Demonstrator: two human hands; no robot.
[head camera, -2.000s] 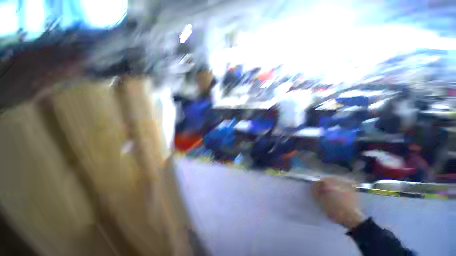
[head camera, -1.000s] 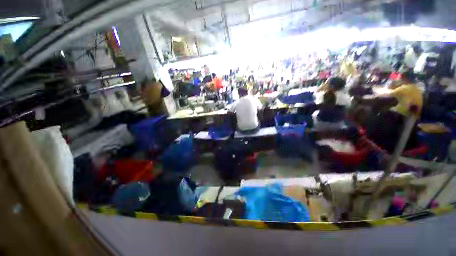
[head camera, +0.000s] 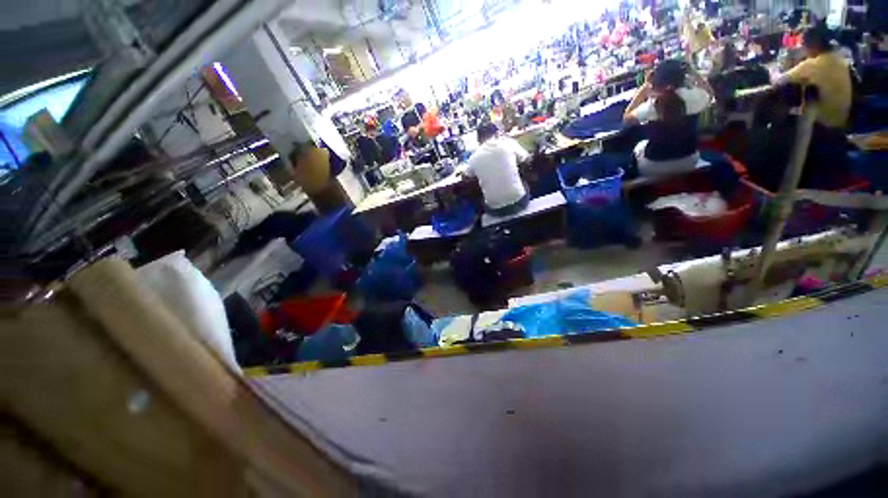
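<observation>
No hand of mine is in the picture. Nearest in front is a pale partition (head camera: 584, 413) with yellow-and-black hazard tape (head camera: 467, 348) along its top edge. Tan cardboard or fabric rolls (head camera: 175, 379) lean at its left end, blurred. Just behind the tape lies a crumpled bright blue plastic bag (head camera: 570, 314) on a sewing table. A cream sewing machine (head camera: 686, 282) stands to its right, partly hidden by the partition. Dark cloth (head camera: 380, 329) lies to the left of the bag.
Beyond are a red crate (head camera: 304, 313), a blue crate (head camera: 591, 185) and a red bin with pale cloth (head camera: 703, 216). A person in white (head camera: 500, 173) sits on a bench, and a person in yellow (head camera: 826, 86) is at the right. A post (head camera: 789, 185) rises near the partition.
My right hand, on the partition's top edge two seconds ago, is out of view. Since one second ago the view has tilted and lowered, so the partition fills more of the picture.
</observation>
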